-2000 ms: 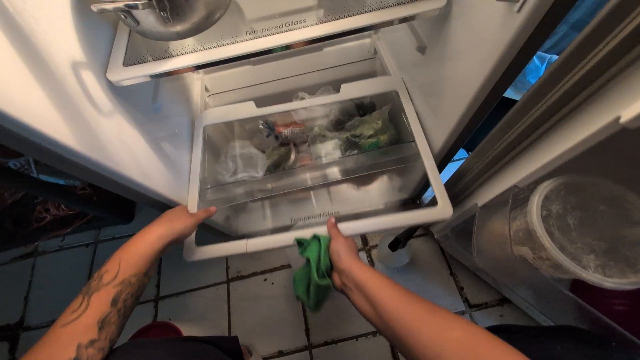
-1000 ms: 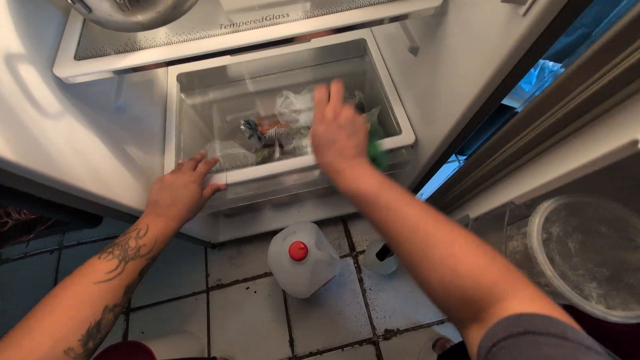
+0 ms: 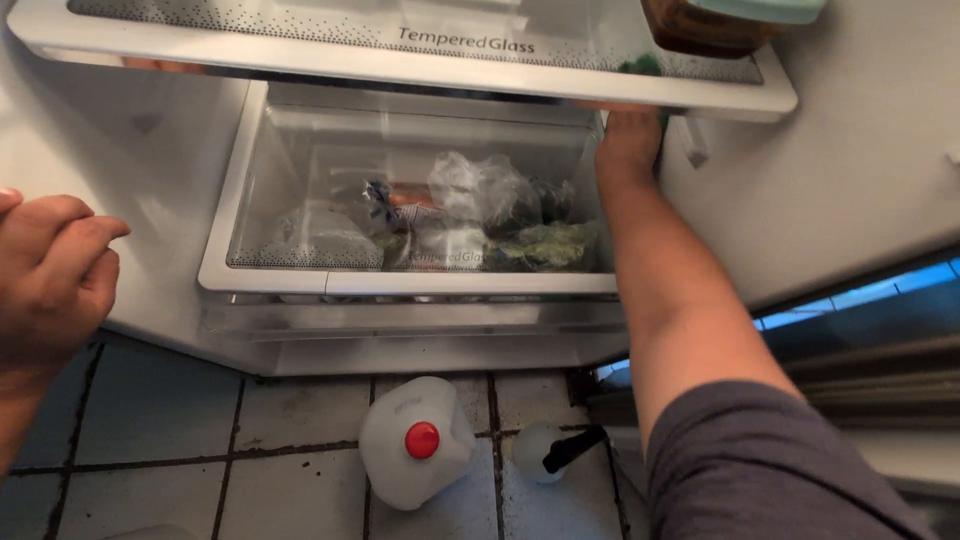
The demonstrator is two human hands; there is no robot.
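My right hand [image 3: 634,139] reaches under the upper glass shelf [image 3: 420,56], along the right edge of the lower glass shelf [image 3: 450,283]. Its fingers are partly hidden by the upper shelf's rim. Part of a green cloth [image 3: 641,66] shows through the upper glass at my fingers; the grip itself is hidden. At the far left my left hand [image 3: 56,277] hangs in front of the fridge's inner wall, fingers loosely curled, touching nothing visible. Beneath the lower glass, bagged produce [image 3: 480,202] lies in the clear drawer [image 3: 420,319].
On the tiled floor stand a translucent plastic jug [image 3: 405,465] with a red cap and a spray bottle [image 3: 538,452] with a black trigger. A food container [image 3: 720,26] with a pale green lid sits on the upper shelf at the right.
My right hand has moved from above the drawer to the shelf's right side, farther in. My left hand has come off the front edge. The view has moved closer.
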